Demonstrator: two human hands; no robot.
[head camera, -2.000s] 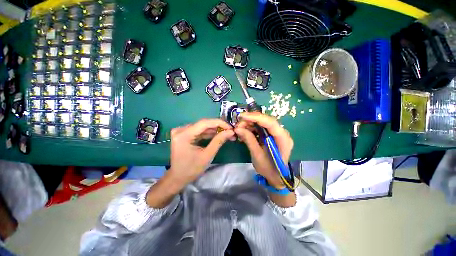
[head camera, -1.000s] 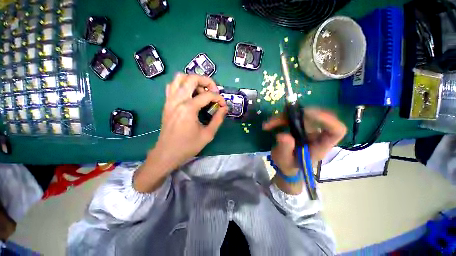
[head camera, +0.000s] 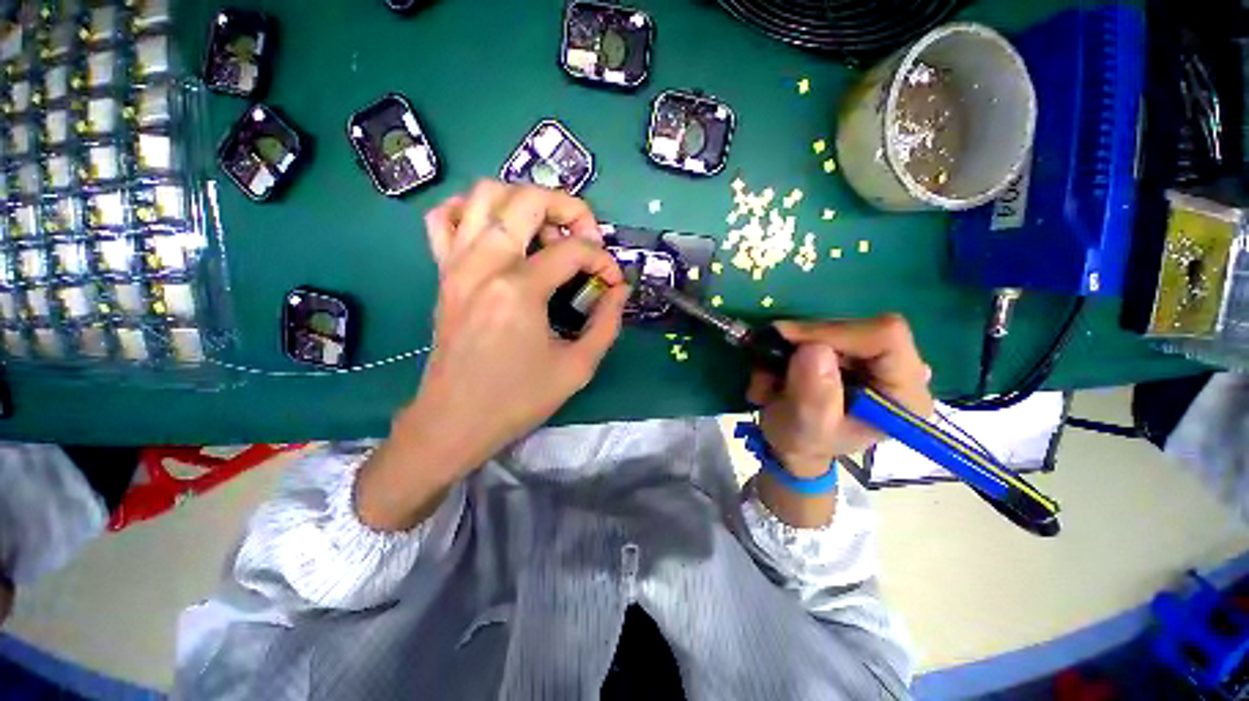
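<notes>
My right hand (head camera: 838, 397) holds the blue soldering iron (head camera: 945, 445) like a pen, with its metal tip at the right part of a black watch housing (head camera: 649, 278). The housing sits in the dark fixture (head camera: 696, 252) in front of me. My left hand (head camera: 514, 295) is at the housing's left edge, fingertips pinched on a small dark part with a yellowish band (head camera: 589, 293). A thin solder wire (head camera: 377, 364) trails left from this hand. The fingers hide the housing's left side and the exact contact point.
Several black housings (head camera: 607, 44) lie beyond and left on the green mat. A blister tray (head camera: 96, 295) is at far left. Pale-yellow squares (head camera: 764, 230) lie right of the fixture. Farther right are the waste cup (head camera: 877, 134), blue soldering station (head camera: 1068, 151), sponge (head camera: 1194, 260) and fan (head camera: 849, 19).
The iron, earlier pointing away from me over the mat, has swung down leftward, and its tip is now at the housing. My left hand has moved off the iron-side fingers and stays by the housing.
</notes>
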